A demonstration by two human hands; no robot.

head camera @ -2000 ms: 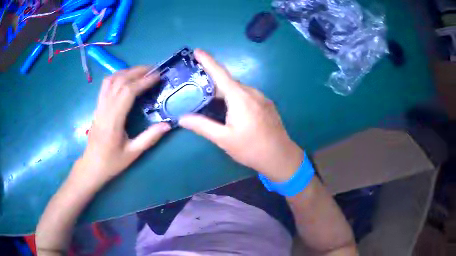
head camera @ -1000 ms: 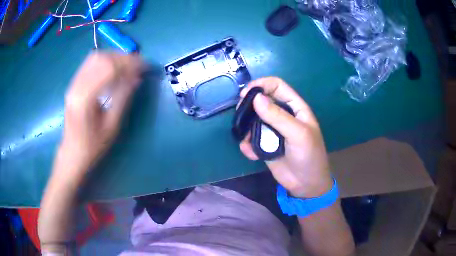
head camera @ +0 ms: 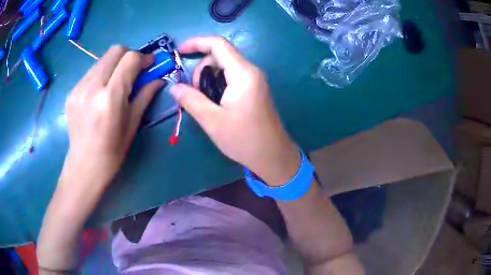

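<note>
A black plastic housing (head camera: 162,43) lies on the green table, mostly hidden under both hands. My left hand (head camera: 107,99) grips a blue battery (head camera: 161,65) over the housing with thumb and fingers. Red and white leads run from the battery's right end down to a red plug (head camera: 174,140). My right hand (head camera: 237,102) holds black oval parts (head camera: 213,84) in its palm. Its thumb and index finger are at the housing's right edge, by the leads. How far the battery sits in the bay is hidden by the fingers.
Loose blue batteries (head camera: 35,69) with wires lie at the far left of the green table (head camera: 323,115). A black oval part (head camera: 230,8) lies at the far edge. A crumpled clear bag (head camera: 355,40) is at far right, a black part (head camera: 413,36) beside it. An open carton (head camera: 377,153) stands near right.
My left hand has brought a blue battery to the housing. My right hand has moved left to the housing's edge, keeping the black parts. The view has shifted.
</note>
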